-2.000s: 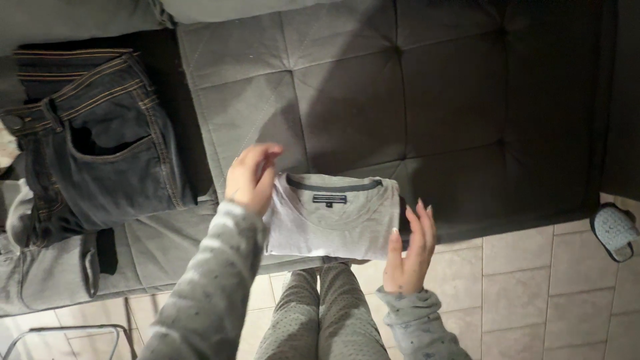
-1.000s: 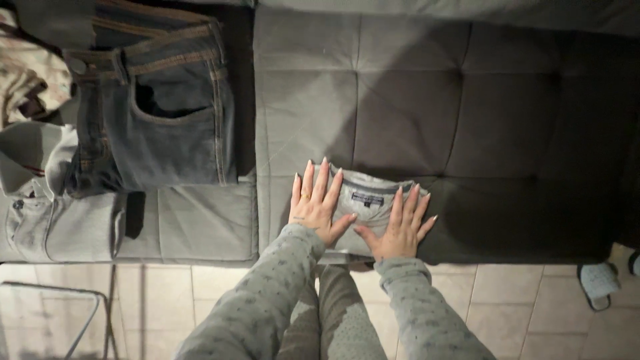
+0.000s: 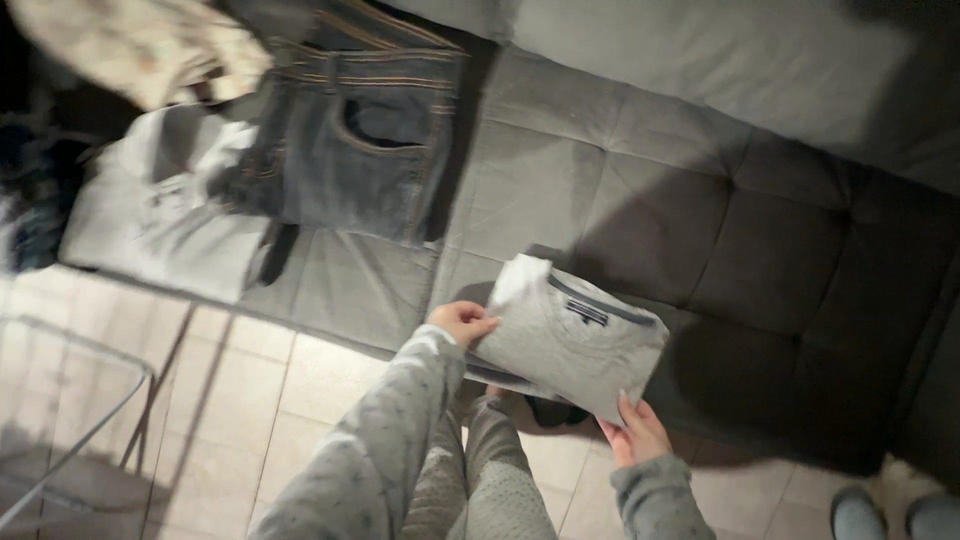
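A folded light grey shirt (image 3: 562, 337) with a dark neckband and a small dark label is held at the front edge of the grey sofa seat. My left hand (image 3: 463, 322) pinches its left side between thumb and fingers. My right hand (image 3: 637, 433) grips its lower right corner, thumb on top and fingers partly hidden beneath. The shirt lies tilted, its right end nearer to me. Whether its far edge rests on the seat or is lifted, I cannot tell.
Folded dark jeans (image 3: 360, 142) and a light grey collared garment (image 3: 172, 210) lie on the sofa at the left, a patterned cloth (image 3: 150, 49) behind. A metal frame (image 3: 139, 371) stands lower left on the tiled floor; slippers (image 3: 857, 516) are at lower right.
My hands lay flat on the shirt one second ago; now they grip its side and corner, and the shirt is turned at an angle. The view has shifted and tilted.
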